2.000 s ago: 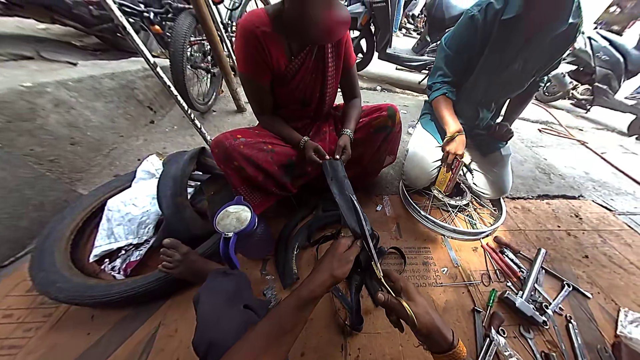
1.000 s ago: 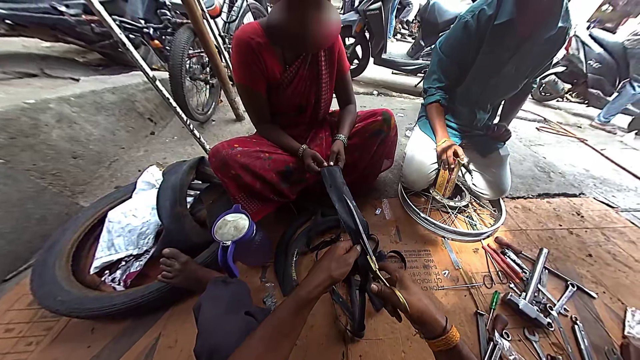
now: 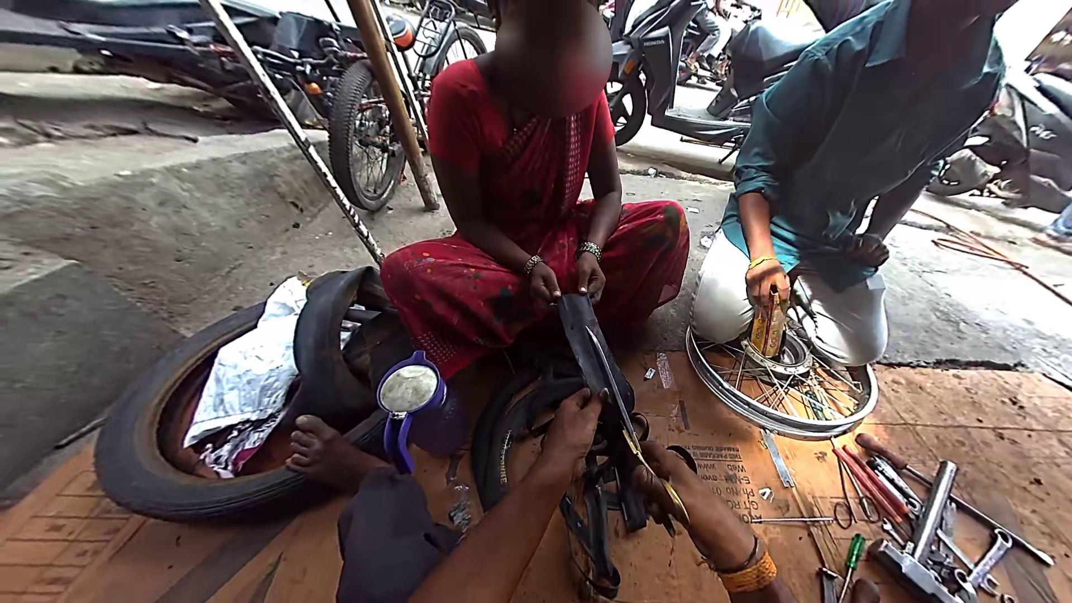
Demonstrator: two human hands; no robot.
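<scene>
A flat black rubber strip (image 3: 588,337) stretches from a co-worker's two hands toward me. My left hand (image 3: 574,423) grips its near part. In my right hand (image 3: 662,486) are scissors (image 3: 634,444) with yellowish handles, their long blades lying along the rubber. Below my hands lie black rubber loops and cut strips (image 3: 590,536), partly hidden by my forearm. Another co-worker, in a teal shirt, holds a yellow box (image 3: 767,331) at the hub of a spoked wheel rim (image 3: 703,394).
At left lies a large tyre (image 3: 126,469) with white sheeting in it, beside a blue jug (image 3: 440,423). Wrenches, a hammer-like metal tool (image 3: 930,511), a green-handled screwdriver (image 3: 852,557) and small scissors (image 3: 844,511) lie at right on printed cardboard (image 3: 997,419). A leaning pole (image 3: 293,126) stands behind.
My left hand stays on the rubber while my right hand has shifted slightly with the scissors. The co-worker's hands still hold the strip's far end.
</scene>
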